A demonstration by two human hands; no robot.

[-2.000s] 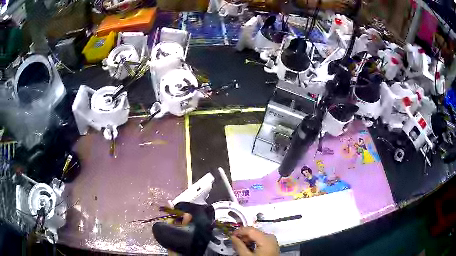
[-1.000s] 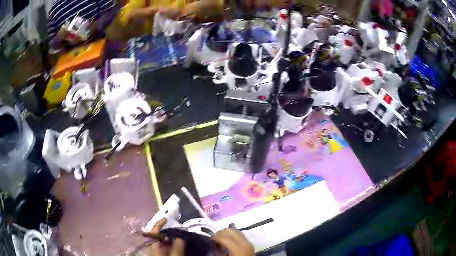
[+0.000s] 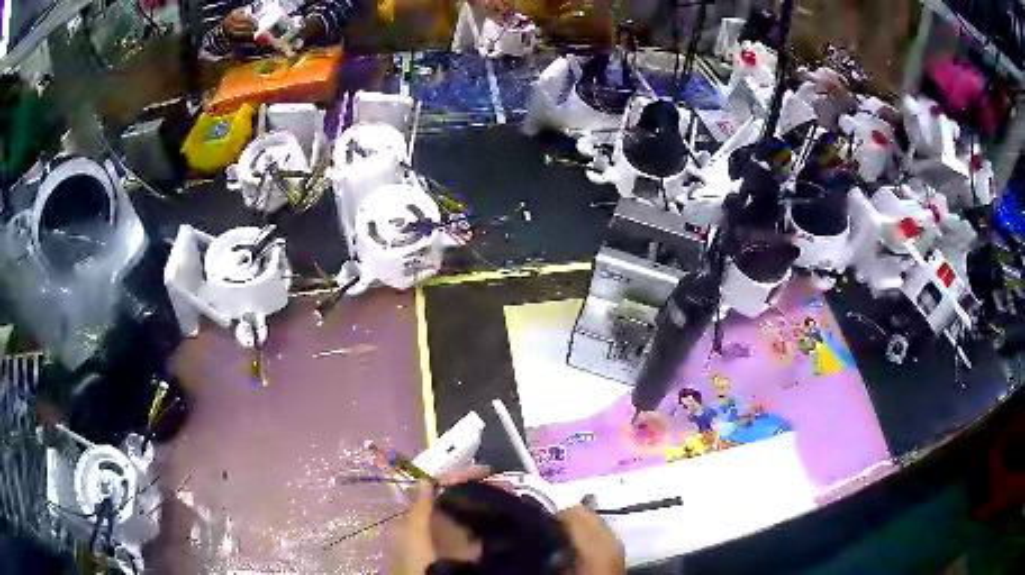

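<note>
A glossy black cover (image 3: 500,528) is between my hands at the bottom centre, over a white housing (image 3: 528,487) that is mostly hidden beneath it. A white bracket (image 3: 452,445) sticks out at the upper left of the housing. Coloured lead wires (image 3: 393,463) come out beside my left hand. My left hand (image 3: 416,530) is on the cover's left side. My right hand (image 3: 593,539) is on its right side. Both hands are cut off by the lower edge, and their fingertips are partly hidden. A black antenna or cable (image 3: 641,505) lies to the right.
An electric screwdriver (image 3: 674,337) stands over the grey screw feeder (image 3: 629,292). Several wired white housings (image 3: 396,230) are at the back left. White units with black cups (image 3: 658,140) are piled at the right. A yellow bin (image 3: 217,137) and orange tray (image 3: 275,79) are at the far side, near another person's hands.
The black cover has moved from the housing's left side to over it, with both my hands around it. The view swung right and then back.
</note>
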